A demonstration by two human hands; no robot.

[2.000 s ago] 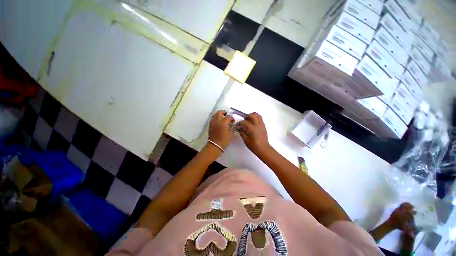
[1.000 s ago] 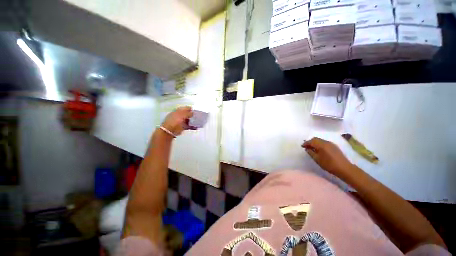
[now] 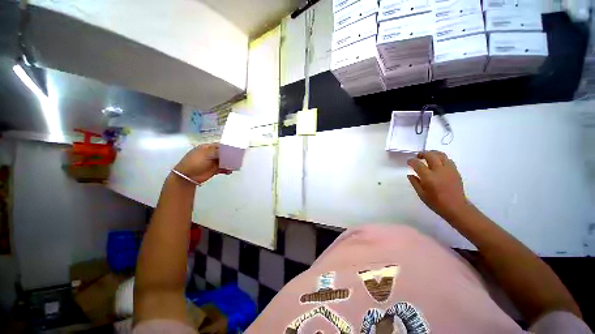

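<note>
My left hand [image 3: 200, 163] is shut on a small white box [image 3: 233, 141] with a grey-lilac side, raised above the left part of the bench. My right hand [image 3: 438, 181] has its fingers spread at the near edge of an open white box base [image 3: 408, 132]. I cannot tell if the fingertips touch it. Nothing shows in that hand. A thin black cable loop [image 3: 424, 122] lies over the right wall of the base. Its paler end lies on the bench to the right.
Rows of stacked white printed boxes [image 3: 460, 53] stand behind the black strip. A yellowish square [image 3: 306, 122] is at the bench's back edge. A large white block or ledge [image 3: 143, 49] overhangs at the upper left. Blue and brown things lie on the checkered floor at the lower left.
My left hand has moved left with the box, first from between both hands, and now tilts it upright. My right hand has moved up to the open base. The yellow strip on the bench no longer shows.
</note>
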